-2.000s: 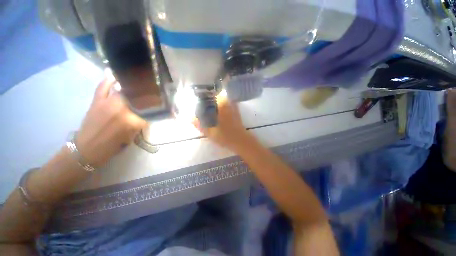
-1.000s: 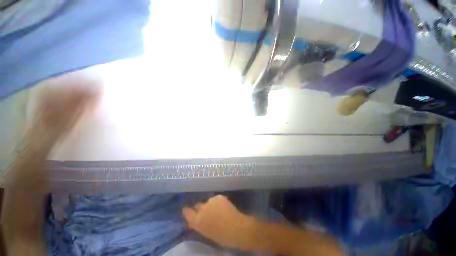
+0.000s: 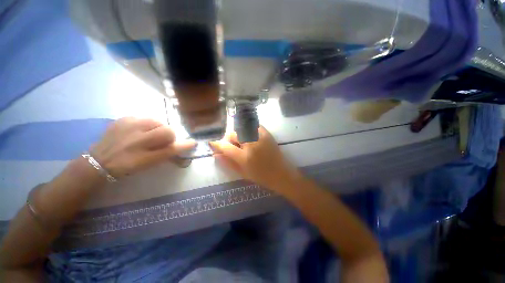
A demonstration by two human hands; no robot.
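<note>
A light blue fabric piece [image 3: 52, 139] lies flat on the white table at the left and reaches to my left hand. My left hand [image 3: 135, 148] is at the needle area, palm down, its fingertips beside the glare. My right hand [image 3: 264, 160] is just right of it, partly behind a dark machine part. A small pale bit [image 3: 204, 148] shows between the fingertips of both hands. Glare and the machine head [image 3: 252, 74] hide the needle and any grip. The dark, shiny upright piece [image 3: 191, 66] stands above the fingertips.
Larger blue panels [image 3: 39, 50] lie at upper left. A purple cloth [image 3: 410, 55] drapes over the head, with a yellowish item [image 3: 375, 110] below. A dark red tool [image 3: 422, 120] lies right. Crumpled blue fabric [image 3: 144, 257] is below the ruler-marked edge [image 3: 183, 207]. An arm shows at far right.
One second ago my left hand was far left and my right hand was over the blue fabric below the table edge. Both are now together at the needle. The blue piece at left has appeared.
</note>
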